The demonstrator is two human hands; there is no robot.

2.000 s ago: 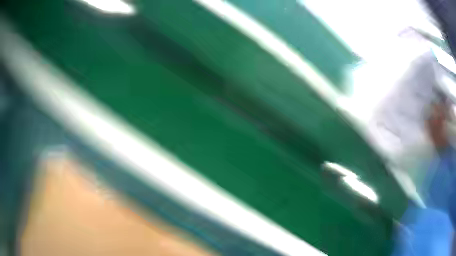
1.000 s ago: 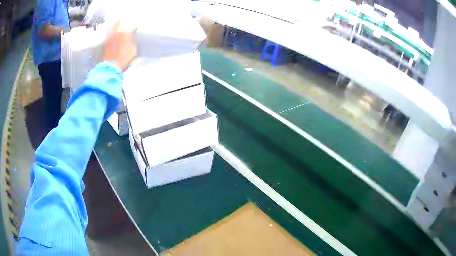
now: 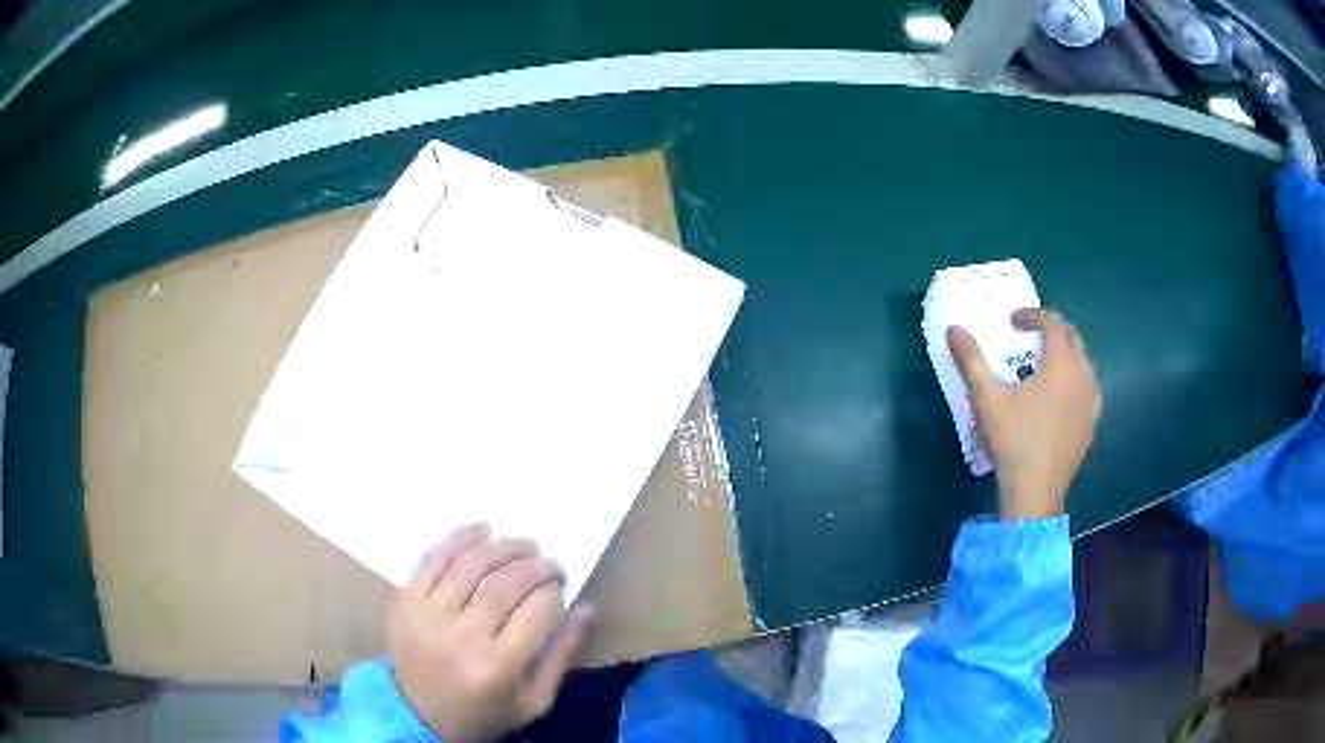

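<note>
A white box, closed and turned at an angle, lies on the brown cardboard sheet. My left hand rests at the box's near edge with its fingers bent over it; whether it grips the box is unclear. A stack of white leaflets with small black print lies on the green bench to the right. My right hand is on the leaflet stack, thumb and fingers at either side of the top leaflet.
A pale rail runs along the back of the green bench, with the green belt beyond. A slanted post stands at the back right. White headphones lie on dark bags beside it. Another person's blue sleeve is at the right edge.
The view has swung from the stacked white boxes down to the bench. A white box now lies on the cardboard. The left hand has left the stack, and the right hand has come into view on the leaflets.
</note>
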